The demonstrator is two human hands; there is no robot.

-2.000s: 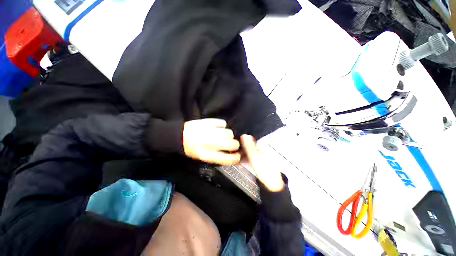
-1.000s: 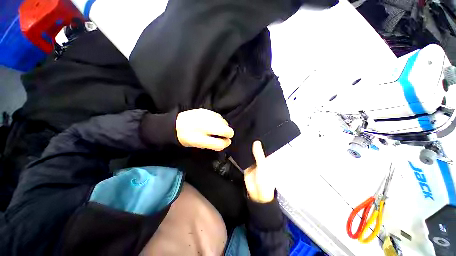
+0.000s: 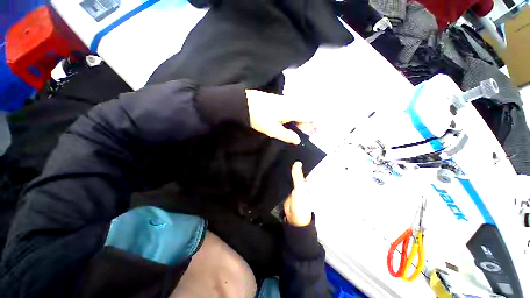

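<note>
A large black garment piece (image 3: 244,52) lies over the white table and my lap. My left hand (image 3: 276,117) is at its upper right edge, thumb on top and fingertips at the far side, pinching the cloth. My right hand (image 3: 298,199) is at the lower edge, thumb on top of the cloth and the other fingers mostly hidden. A narrow black corner points right between the hands, short of the presser foot area (image 3: 378,154). Scissors with one red-orange and one yellow loop (image 3: 414,244) lie below the needle area.
The white sewing machine head (image 3: 436,110) stands at right, with a black control panel (image 3: 491,265). A small yellow tool (image 3: 440,285) lies beside the scissors. A red plastic object (image 3: 40,46) is at upper left. Dark and grey fabric pieces (image 3: 418,35) are piled behind the table.
My left hand has moved up and right from the middle of the cloth to its edge. My right hand stays at the lower edge. The view has shifted.
</note>
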